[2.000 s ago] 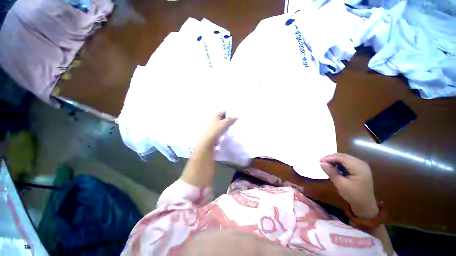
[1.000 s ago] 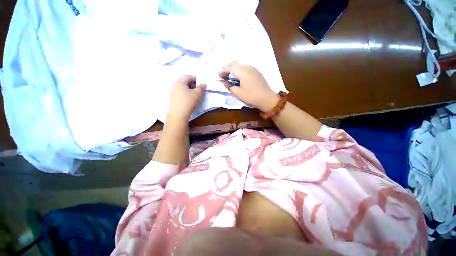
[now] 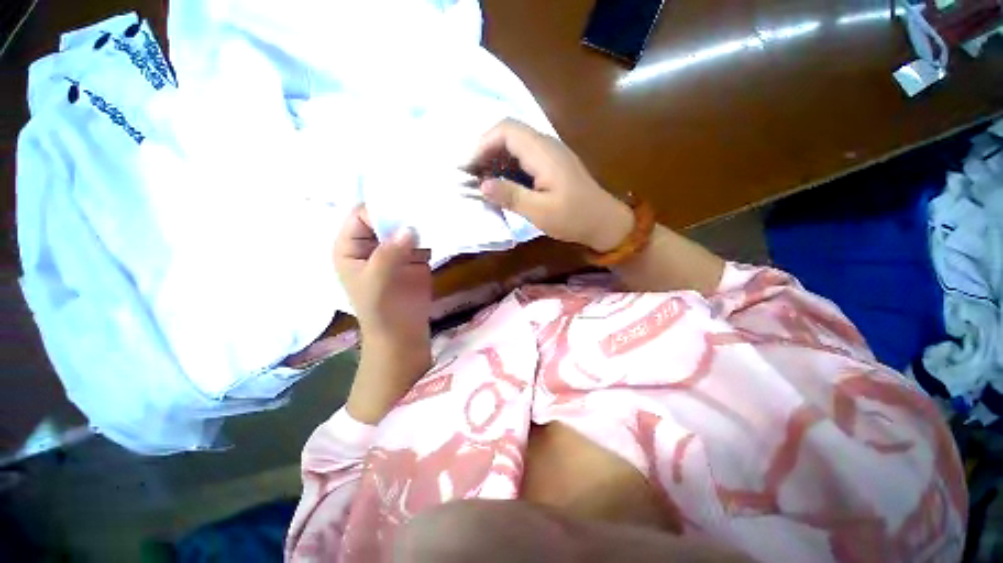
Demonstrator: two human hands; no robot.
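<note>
A white shirt (image 3: 330, 121) lies over the table in front of me, its near edge raised at my hands. My left hand (image 3: 383, 269) pinches this edge between thumb and fingers. My right hand (image 3: 539, 187) is curled just right of it over the cloth, with a small dark tool, likely thread snips (image 3: 504, 172), partly hidden in the palm. The tips are blurred against the bright cloth. A shirt stack (image 3: 88, 220) with dark lettering lies to the left.
A black mobile phone (image 3: 624, 29) lies at the far side of the glossy brown table (image 3: 704, 132). A white cord with a tag (image 3: 922, 73) is at the far right. A blue bin (image 3: 852, 264) with white garments (image 3: 973, 286) stands at right, below the table edge.
Since two seconds ago both hands have come together at the shirt's near edge. Since one second ago my left hand has shifted left and down along it, and the view has moved.
</note>
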